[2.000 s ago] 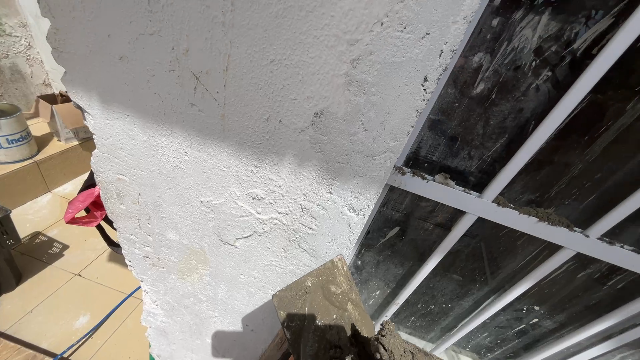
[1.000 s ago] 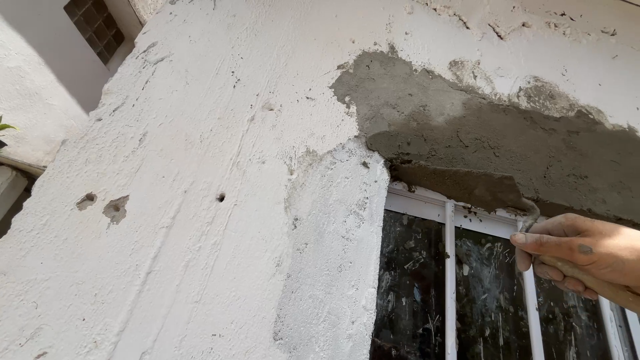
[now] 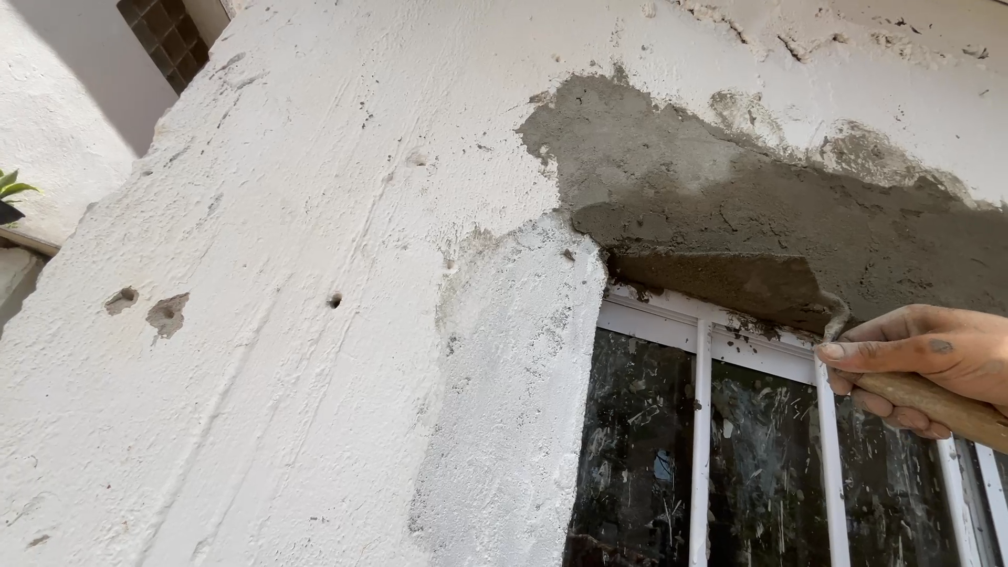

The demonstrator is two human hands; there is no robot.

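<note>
My right hand (image 3: 921,362) comes in from the right edge and is closed around the wooden handle of a trowel (image 3: 732,285). The mortar-smeared blade lies along the underside of the lintel, just above the white metal window frame (image 3: 654,324). Grey wet mortar (image 3: 669,181) covers the wall over the window, ragged at its upper edge against the white paint. Bits of mortar stick to the top rail of the frame. My left hand is out of view.
A rough white wall (image 3: 276,197) with small holes fills the left side. Dark, splattered window panes (image 3: 638,441) stand behind white vertical bars. At the far left are a potted plant (image 3: 12,189) and a brown lattice opening (image 3: 165,39).
Two seconds ago the view faced down toward a mortar-covered tool, the lower wall and tiled floor; it has swung up. Since one second ago the right hand and trowel have barely moved.
</note>
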